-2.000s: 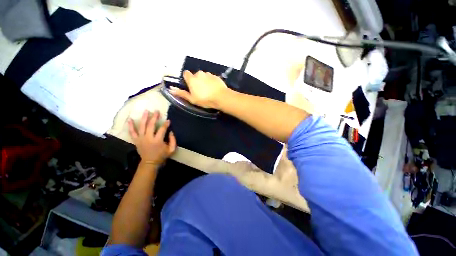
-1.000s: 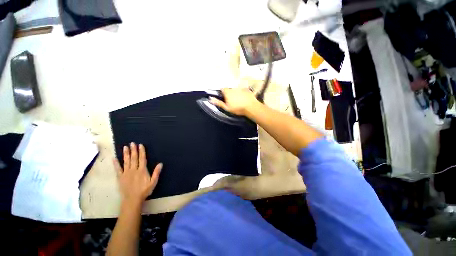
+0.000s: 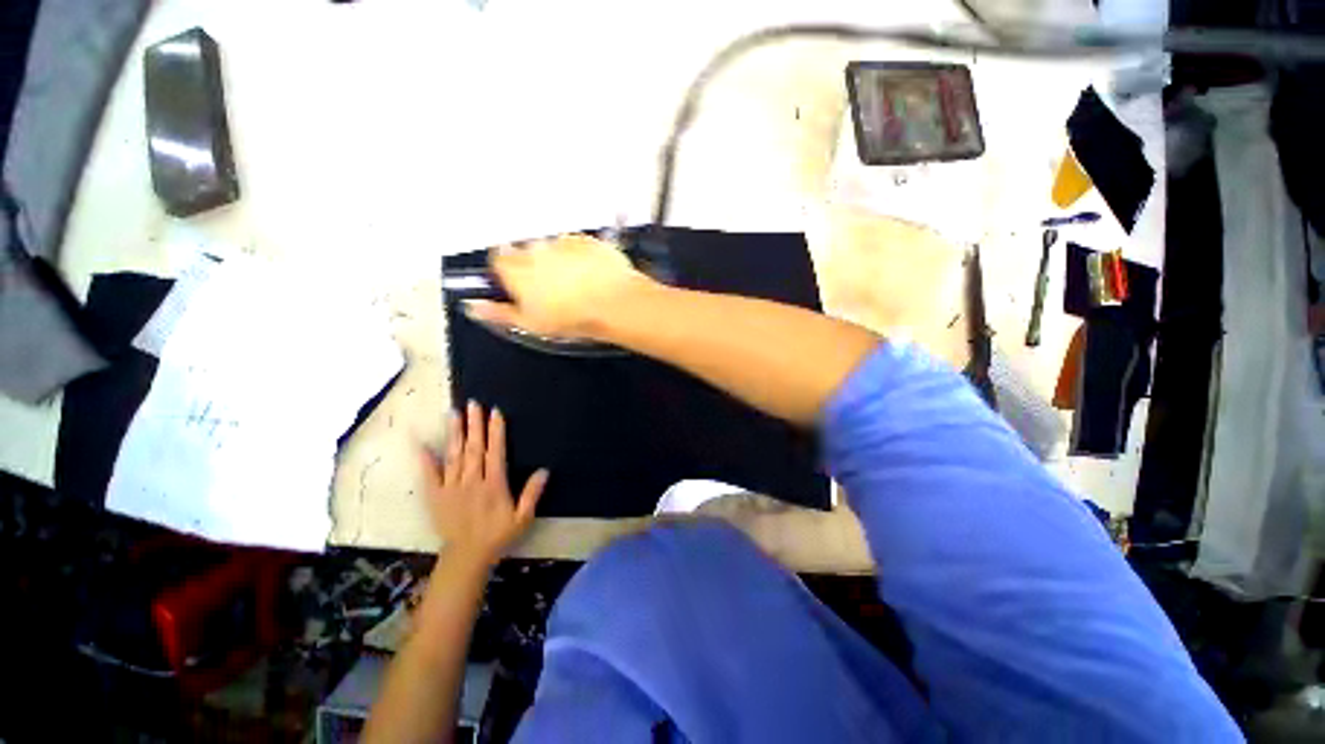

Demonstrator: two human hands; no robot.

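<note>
A black garment panel [image 3: 654, 422] lies flat on the white table in front of me, with a curved white piece [image 3: 703, 496] showing at its near edge. My right hand [image 3: 567, 288] is closed on the steam iron [image 3: 549, 343], which rests on the panel's upper left part. The hand and forearm hide most of the iron; a hose rises behind it. My left hand [image 3: 483, 487] lies flat, fingers spread, on the panel's lower left edge and holds nothing.
White pattern pieces [image 3: 233, 422] lie over black cloth at left. A dark metal block [image 3: 191, 122] is upper left. The iron rest [image 3: 914, 114] is upper right. Shears [image 3: 977, 323], a thin tool [image 3: 1040, 288], a red-yellow item [image 3: 1109, 276] and black cloth scraps [image 3: 1113, 157] are at right.
The iron in my right hand has moved left along the panel, to its upper left corner. My left hand still lies at the panel's left edge. The view has shifted.
</note>
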